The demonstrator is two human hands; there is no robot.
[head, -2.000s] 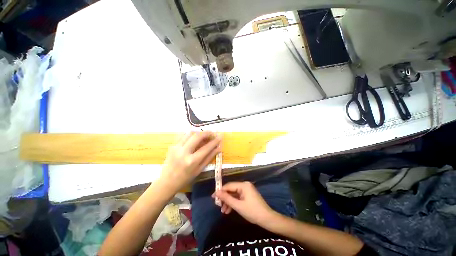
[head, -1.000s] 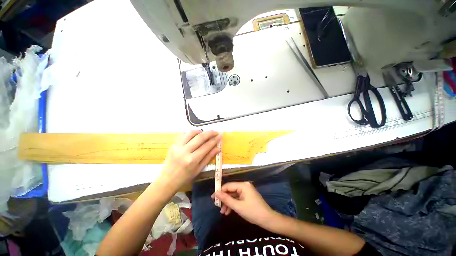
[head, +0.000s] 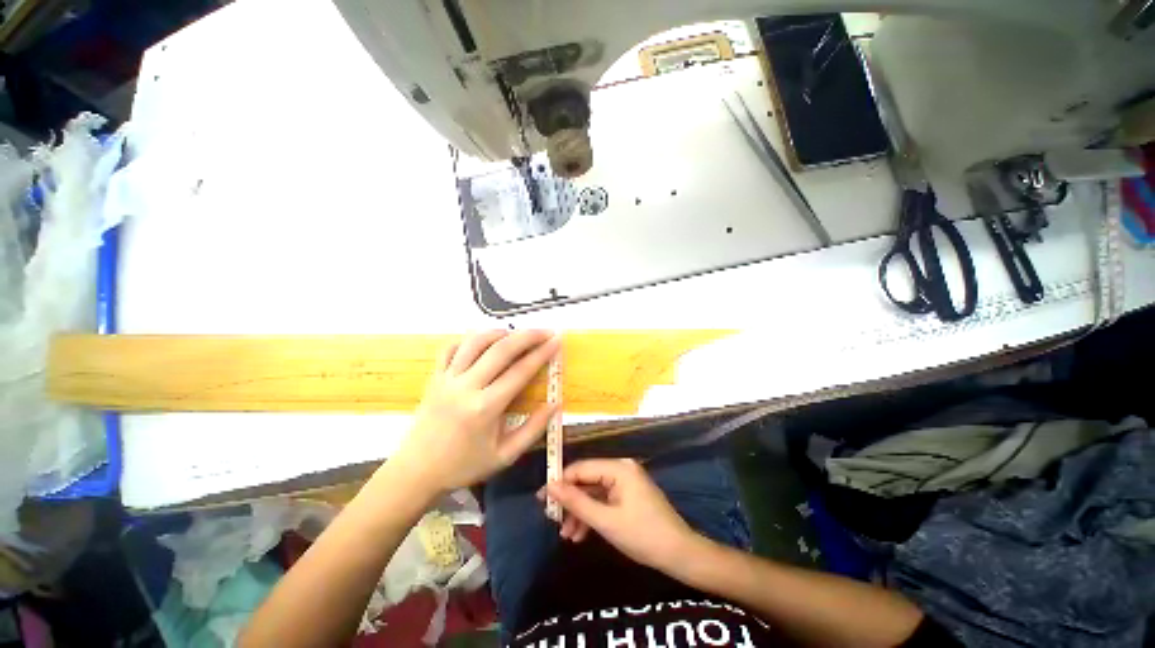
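A long yellow-tan paper pattern piece (head: pixel 266 372) lies along the front of the white table, its notched end to the right. A narrow white measuring tape (head: pixel 555 437) runs across the pattern near that end and down past the table's front edge. My left hand (head: pixel 475 411) lies on the pattern, fingertips at the tape's upper end near the pattern's far edge, thumb beside the tape. My right hand (head: pixel 604 498) pinches the tape's lower part between thumb and fingers, in front of the table edge above my lap.
The sewing machine head (head: pixel 481 76) stands behind the pattern. Tweezers (head: pixel 779 171), a phone (head: pixel 823 95), black-handled scissors (head: pixel 931 260) and dark snips (head: pixel 1013 253) lie to the right. A blue basket (head: pixel 109 291) with sheer white pieces is at the left. Grey garments (head: pixel 1039 532) are heaped lower right.
My left thumb has spread down and away from the fingers, to beside the tape. The left fingertips stay at the tape's top. My right hand has hardly moved.
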